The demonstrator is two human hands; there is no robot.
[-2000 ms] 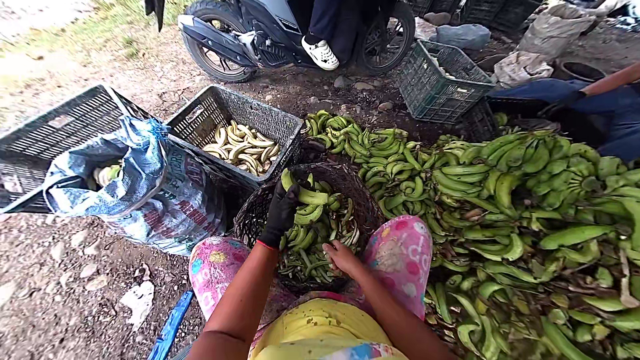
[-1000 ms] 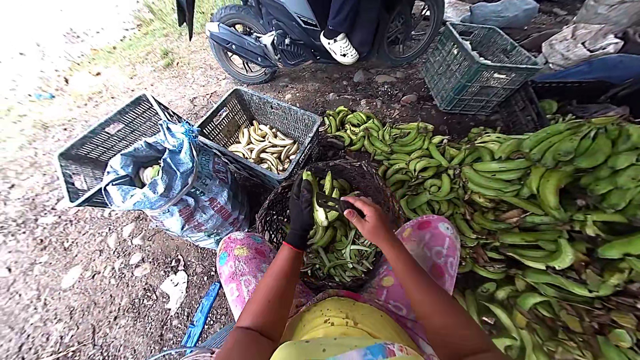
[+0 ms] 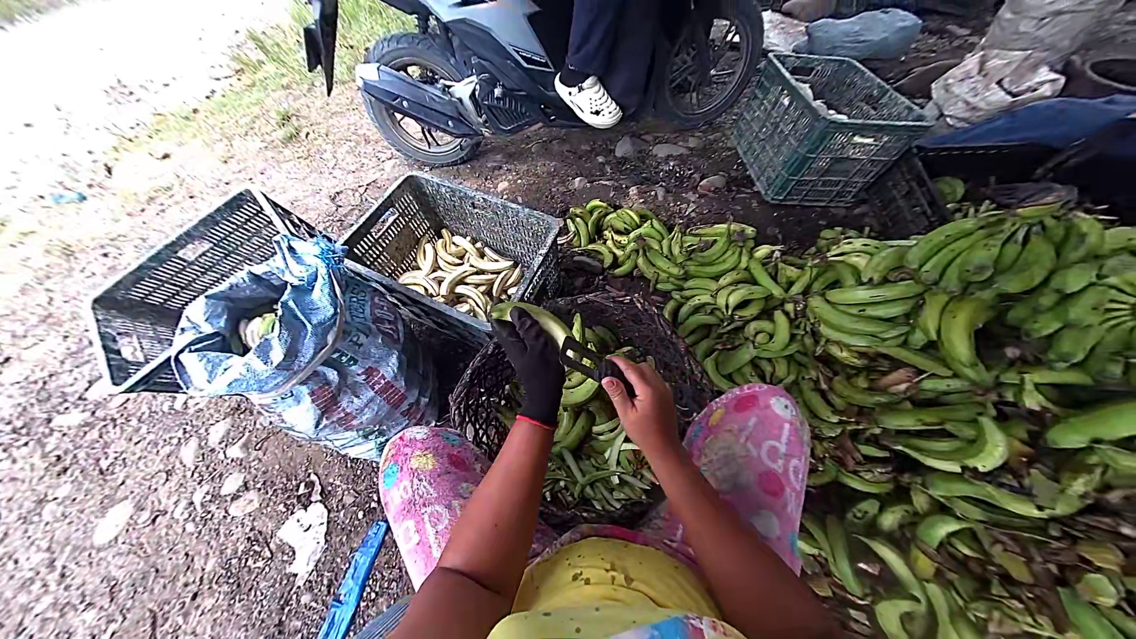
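Note:
My left hand, in a black glove, grips a green plantain above a dark woven basket. My bare right hand holds a black-handled peeler, its slotted head against the plantain. In the basket between my knees lie green plantains and strips of green peel. Peeled pale plantains lie in a dark plastic crate just beyond the basket, to the left.
A blue woven sack leans by another plastic crate at left. A large heap of green plantains spreads over the right. Farther off stand a green crate and a motorcycle with a person's shoe beside it.
Two seconds ago my right hand was low in the basket; it has risen to the plantain in my left hand, with the peeler against it. The view has shifted left.

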